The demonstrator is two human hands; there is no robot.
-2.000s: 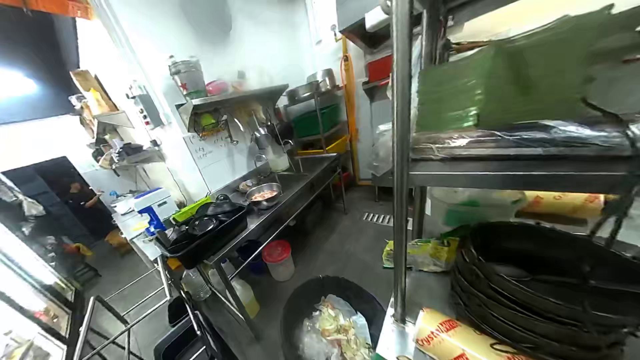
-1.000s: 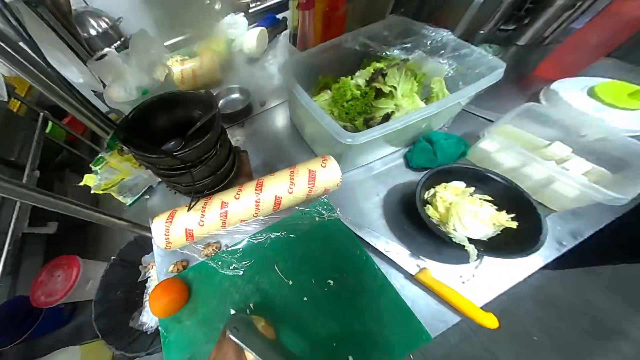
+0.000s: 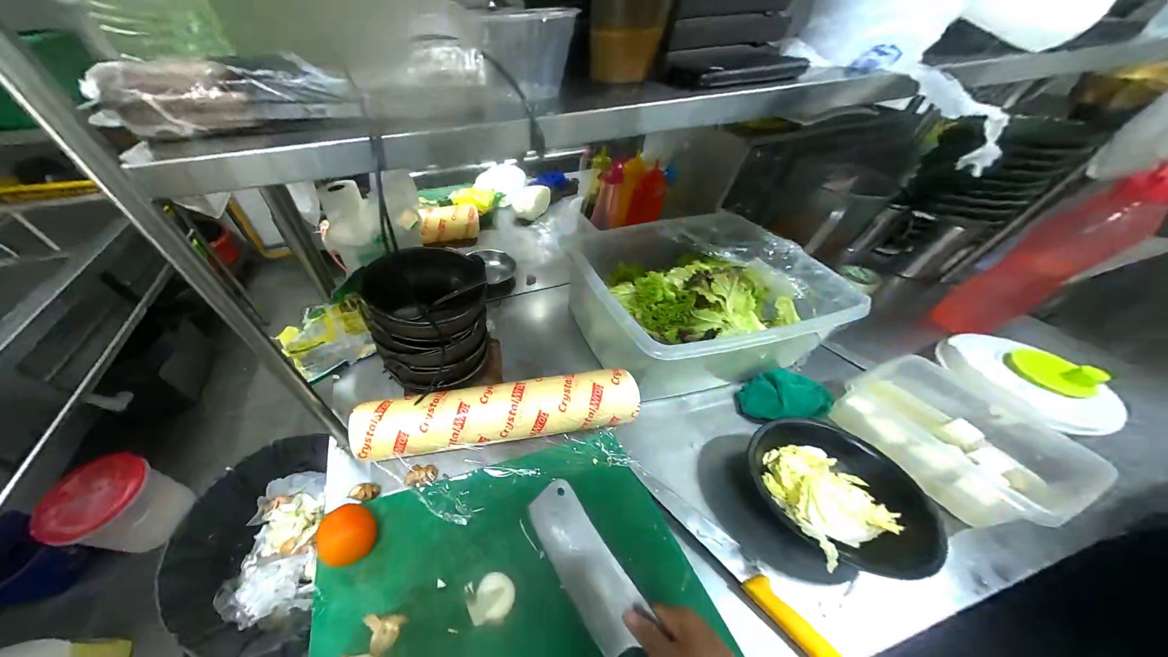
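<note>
At the bottom edge my right hand (image 3: 677,631) is closed on a cleaver (image 3: 589,570), whose blade lies over the green cutting board (image 3: 438,557). My left hand is out of view. A pale cut vegetable piece (image 3: 491,599) sits on the board left of the blade, with a brown scrap (image 3: 383,631) further left. An orange fruit (image 3: 346,535) rests at the board's left edge. Along its right side lies a knife with a yellow handle (image 3: 789,619). Beside that, a black bowl (image 3: 917,538) holds shredded cabbage (image 3: 821,497).
A plastic-film roll (image 3: 497,415) lies behind the board, near stacked black bowls (image 3: 424,315). Further right stand a lettuce tub (image 3: 721,351), a green cloth (image 3: 783,395) and a tub of white blocks (image 3: 972,447). A steel shelf (image 3: 566,128) crosses above; a waste bin (image 3: 196,557) stands left.
The view has swung from the room and floor to the worktop, then tilted up somewhat. The cleaver, low at the board's edge one second ago, now shows most of its blade over the board.
</note>
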